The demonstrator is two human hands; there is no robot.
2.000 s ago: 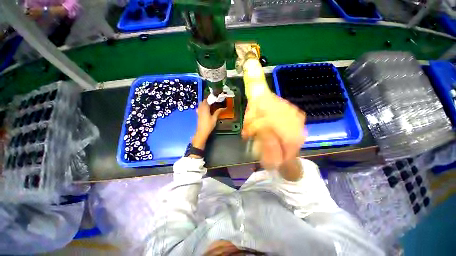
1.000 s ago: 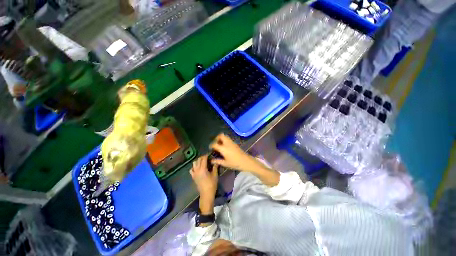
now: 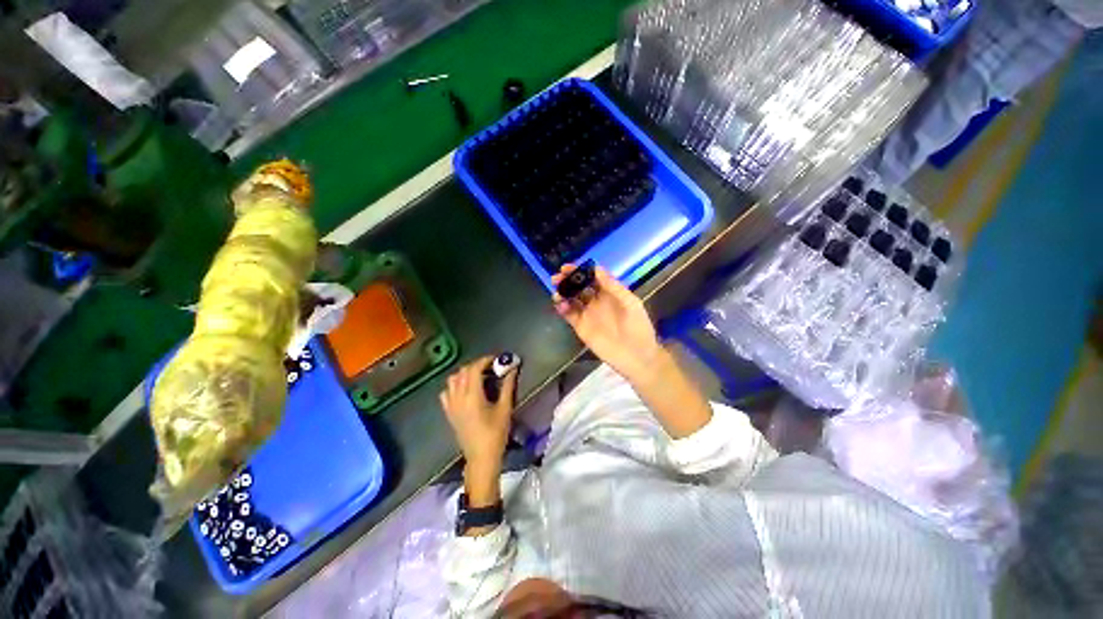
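My left hand [image 3: 478,411] holds a small black-and-white insert [image 3: 504,363] at its fingertips, above the bench near the front edge. My right hand [image 3: 611,320] holds a small black part [image 3: 577,281] between its fingertips, at the near corner of the right parts tray [image 3: 653,248]. Dense rows of black pieces [image 3: 562,169] stand in that tray. The two hands are apart. The press base plate [image 3: 429,348] with its orange-red pad [image 3: 371,330] lies to the left of my hands. Nothing shows on the visible part of the pad.
The yellow-wrapped press lever [image 3: 248,302] extends over the left parts tray [image 3: 333,441], hiding part of it. Stacked clear blister trays [image 3: 774,97] stand beyond the right tray. A low blister tray [image 3: 835,302] with black pieces is at the right. The green conveyor [image 3: 399,133] runs behind.
My hands have moved apart; my right hand has shifted right and forward to the right tray's corner with a black part. The view has shifted slightly.
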